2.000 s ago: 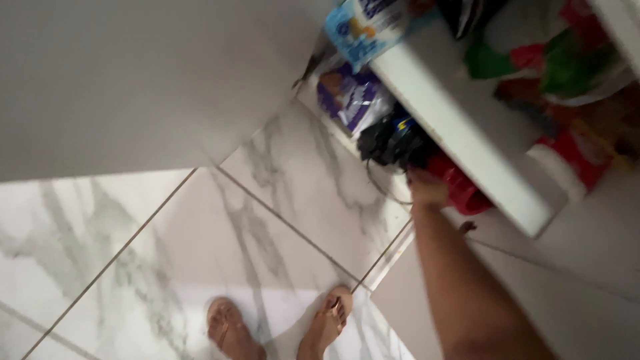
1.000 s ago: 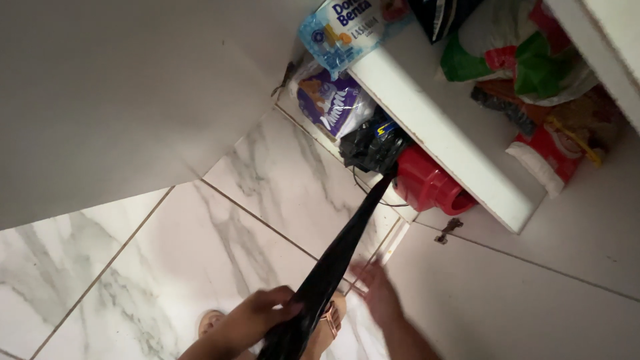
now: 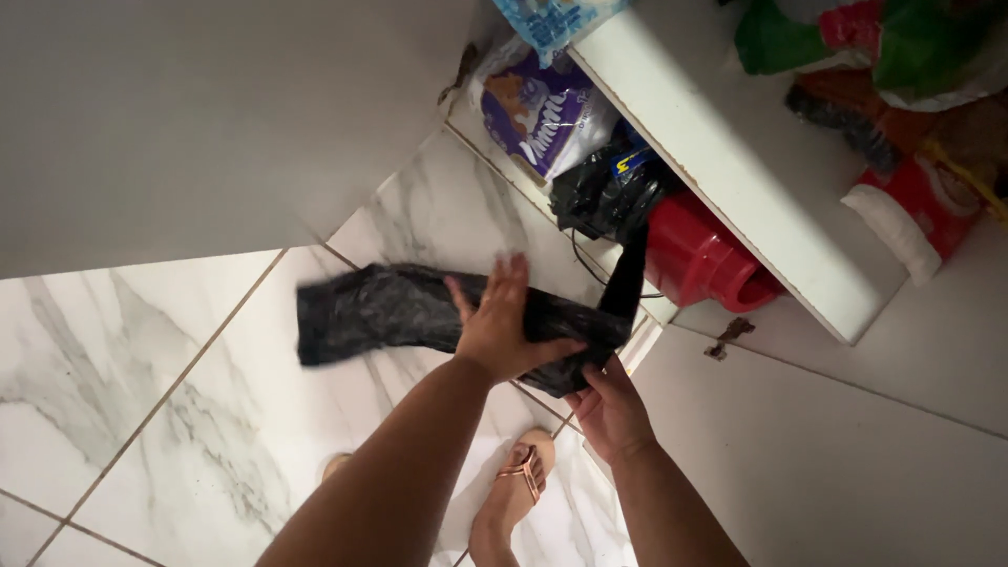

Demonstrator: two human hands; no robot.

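Note:
A folded strip of black plastic bags (image 3: 386,311) stretches across the middle of the view, and a narrow part of it runs up to the bundle of black plastic (image 3: 606,189) in the cabinet. My left hand (image 3: 504,323) lies on top of the strip with its fingers spread. At the strip's right end, my right hand (image 3: 610,405) grips its lower edge between thumb and fingers. Beside the black bundle lies a red plastic container (image 3: 701,256), its mouth facing down to the right.
A white shelf (image 3: 740,173) overhangs the bundle, with food packages on it. A purple and white package (image 3: 543,118) lies beside the bundle. An open cabinet door (image 3: 835,457) with a rusty hinge (image 3: 728,339) is at lower right. Sandalled feet (image 3: 520,480) stand on marble-look tiles.
My right hand was at the black bundle two seconds ago. A second ago the black plastic hung as a narrow band toward me; now it is spread sideways, with both hands at it.

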